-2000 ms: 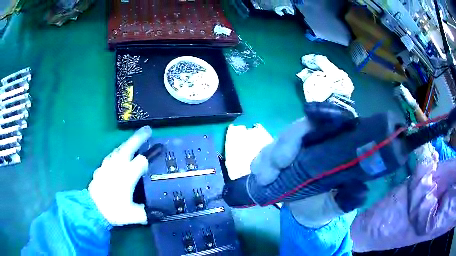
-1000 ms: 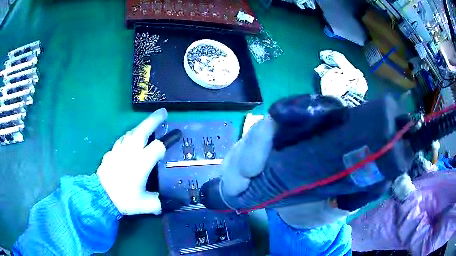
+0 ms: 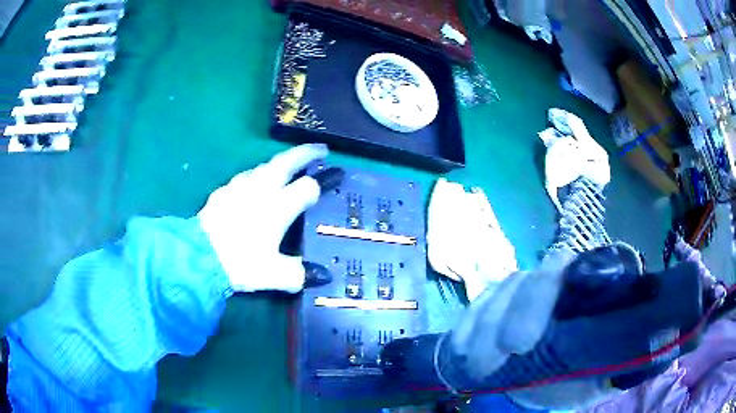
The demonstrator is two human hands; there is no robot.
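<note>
The dark blue-grey fixture plate (image 3: 367, 262) lies in front of me with three rows of paired black transistors (image 3: 354, 278) and silvery heatsink strips (image 3: 365, 304). My left hand (image 3: 266, 222), in a white glove with black fingertips, holds the plate's left edge. My right hand (image 3: 516, 339), gloved, is wrapped around the large black electric screwdriver (image 3: 557, 351) with a red line along it. The screwdriver's nose is over the right transistor of the nearest row and hides it. Its tip contact cannot be seen.
Behind the plate stands a black tray (image 3: 363, 141) with loose screws and a white screw dish (image 3: 397, 92). A reddish-brown board (image 3: 403, 22) is behind it. White cloths (image 3: 464, 230) lie right of the plate, heatsinks (image 3: 69, 77) at upper left. A person's pink sleeve (image 3: 710, 367) shows lower right.
The view has shifted, so the bench things appear further right. The screwdriver in my right hand has moved from the middle row to the nearest row. My left hand stays at the plate's left edge.
</note>
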